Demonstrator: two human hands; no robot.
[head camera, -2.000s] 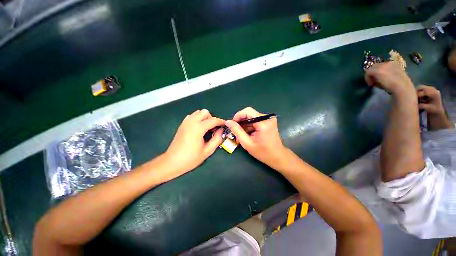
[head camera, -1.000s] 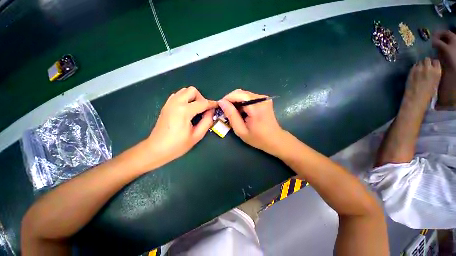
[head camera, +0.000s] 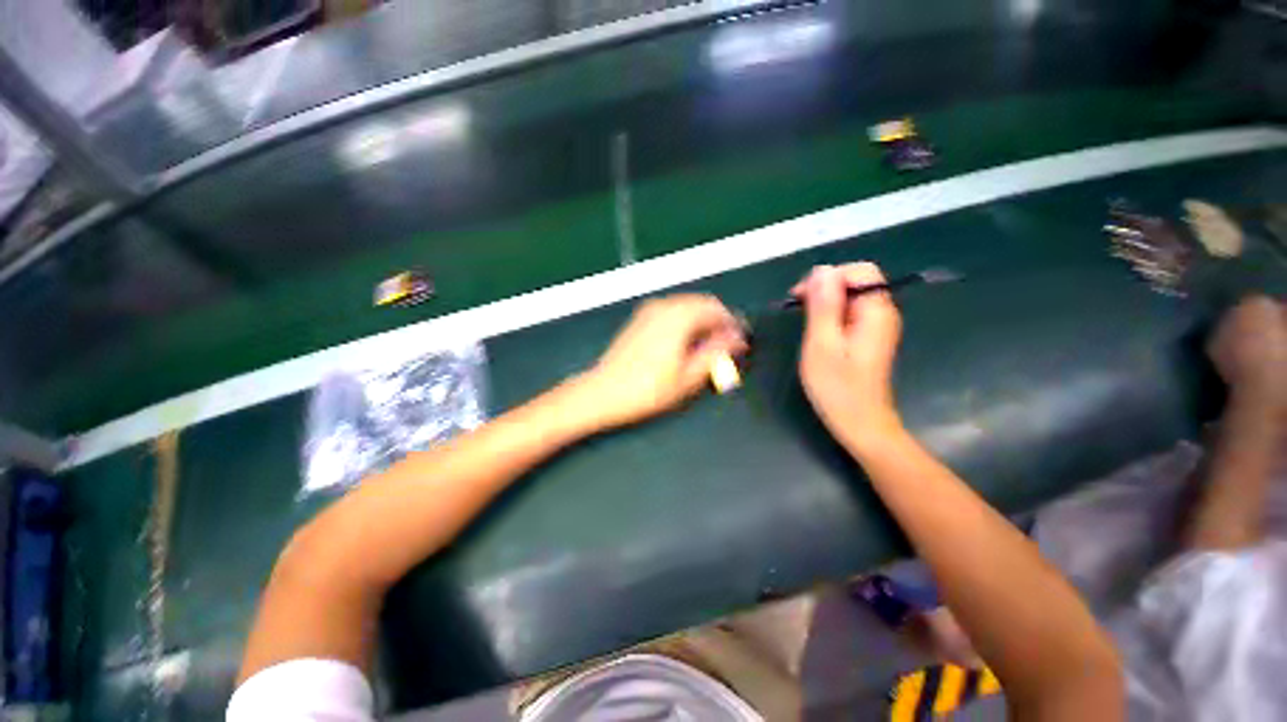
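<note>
My left hand (head camera: 675, 353) is near the middle of the bench and holds a small dark electronic unit, mostly hidden by the fingers. The unit's yellow-white battery block (head camera: 724, 372) hangs below the fingertips. My right hand (head camera: 851, 332) is to the right, apart from the unit, with dark thin tweezers (head camera: 878, 288) between thumb and fingers. The tweezers lie roughly level, one end towards the unit. The picture is blurred, so wires and small parts cannot be made out.
A crinkled clear bag (head camera: 395, 409) lies left on the bench. Beyond the whitish rail (head camera: 558, 299), the green belt carries units (head camera: 405, 289) (head camera: 903, 144) and a pale strip (head camera: 624, 198). At right are a metallic pile (head camera: 1150, 247), a cream pile (head camera: 1212, 227) and a neighbour's hand (head camera: 1253, 343).
The view has shifted, showing more of the belt and the left end. My right hand with the tweezers has moved away from the unit, which stays in my left hand.
</note>
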